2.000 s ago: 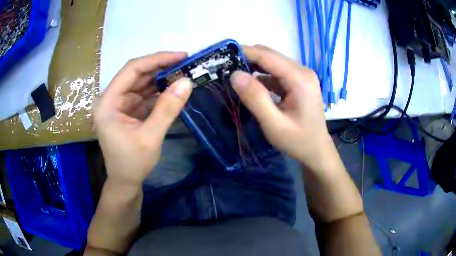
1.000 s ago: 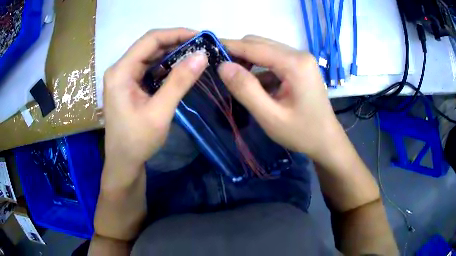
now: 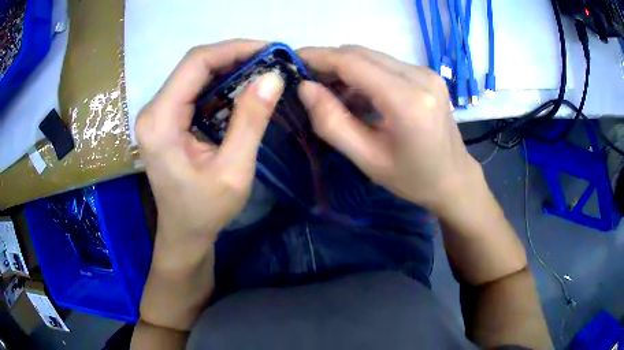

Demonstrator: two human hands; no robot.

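A blue-rimmed dark power bank housing [image 3: 275, 179] is held between both hands in front of the bench edge, its far end raised and tilted. A circuit board [image 3: 236, 94] sits in its far end, partly hidden by fingers. Thin red lead wires [image 3: 314, 174] run from the board along the housing, blurred at the near end. My left hand [image 3: 198, 133] grips the housing's left side, thumb pressed on the board. My right hand [image 3: 390, 130] grips the right side, thumb at the far right corner inside the rim.
Blue charging cables [image 3: 460, 51] lie on the white sheet [image 3: 328, 20] at the right. Black cords [image 3: 562, 61] hang over the edge there. A blue parts bin [image 3: 31, 51] is at far left, a black pad [image 3: 56, 134] below it. A lower blue crate [image 3: 126, 253] stands under the bench.
The housing's near end has tilted down and looks darker than before. Both hands stay on it, with the left thumb moved further along the board. The view has shifted a little.
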